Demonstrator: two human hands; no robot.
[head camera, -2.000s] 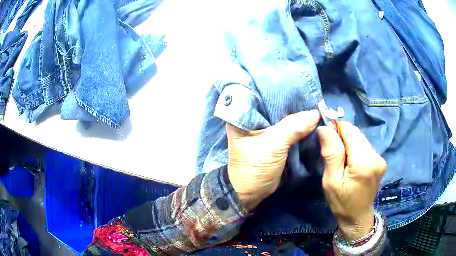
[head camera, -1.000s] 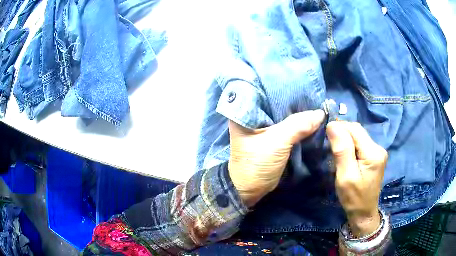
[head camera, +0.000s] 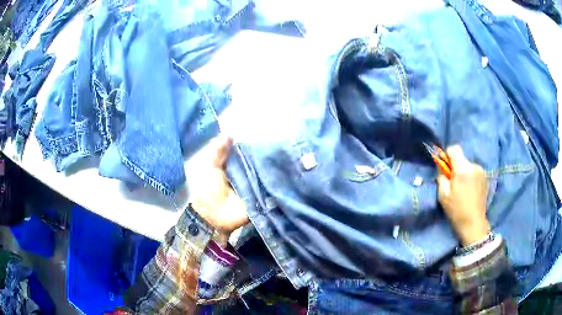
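A mid-blue denim garment lies spread in front of me, its neck-like opening dark inside. My right hand is shut on orange-handled snips, their blades pointing up-left over the cloth near the opening. My left hand is at the garment's left edge, thumb raised and apart; its other fingers are partly hidden by the cloth, so a grip cannot be told. Several small white pieces lie on the denim, one at left and another near the snips.
Other denim garments are heaped at the left on the white table, whose curved edge runs below them. More denim lies at the far right. A blue bin is below left, and a dark green crate is at the lower right corner.
My left hand has let go of the spot beside the snips and moved left to the garment's edge. The cloth has been turned and spread. The snips have moved slightly up-right.
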